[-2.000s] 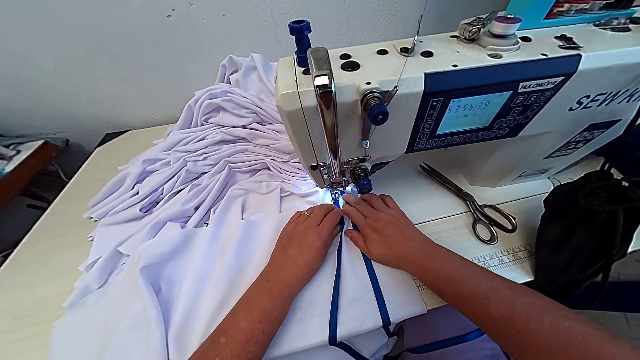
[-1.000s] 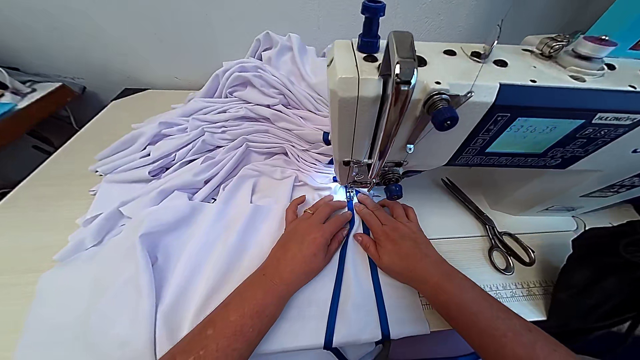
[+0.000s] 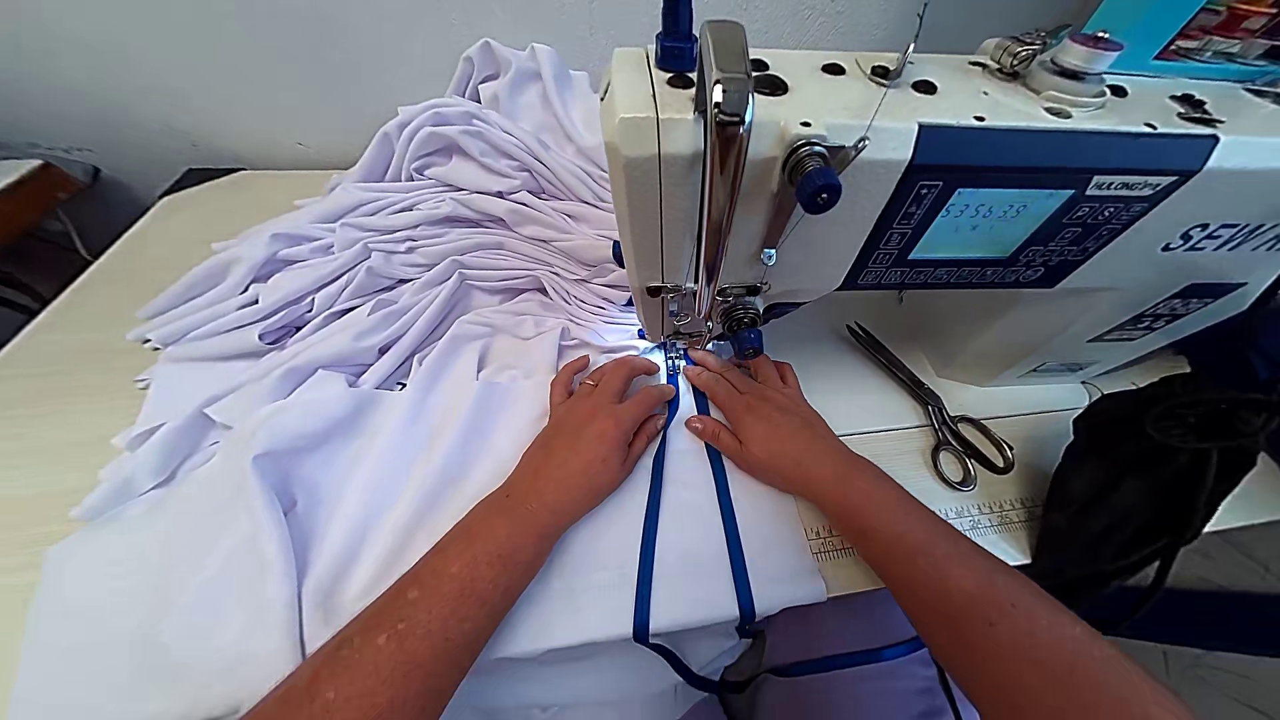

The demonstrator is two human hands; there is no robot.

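White fabric (image 3: 400, 450) lies in bunched folds left of an industrial sewing machine (image 3: 800, 130) and flat in front of its lit presser foot (image 3: 673, 362). Two strands of narrow blue ribbon (image 3: 652, 530) run from near the foot down over the fabric and past its front edge. My left hand (image 3: 598, 425) rests on the fabric just left of the foot, its thumb and fingertips at the left strand. My right hand (image 3: 765, 420) lies palm down right of the foot, across the top of the right strand. The needle tip is too small to make out.
Metal scissors (image 3: 935, 400) lie on the machine bed to the right, beside a measuring scale (image 3: 990, 517) along the table edge. A black cloth item (image 3: 1130, 480) sits at the right. A thread spool (image 3: 1088, 52) stands on the machine. The pale tabletop (image 3: 60, 400) extends left.
The view has shifted and come closer to the machine. Both hands stay beside the presser foot; my left hand's fingers are more spread than two seconds ago.
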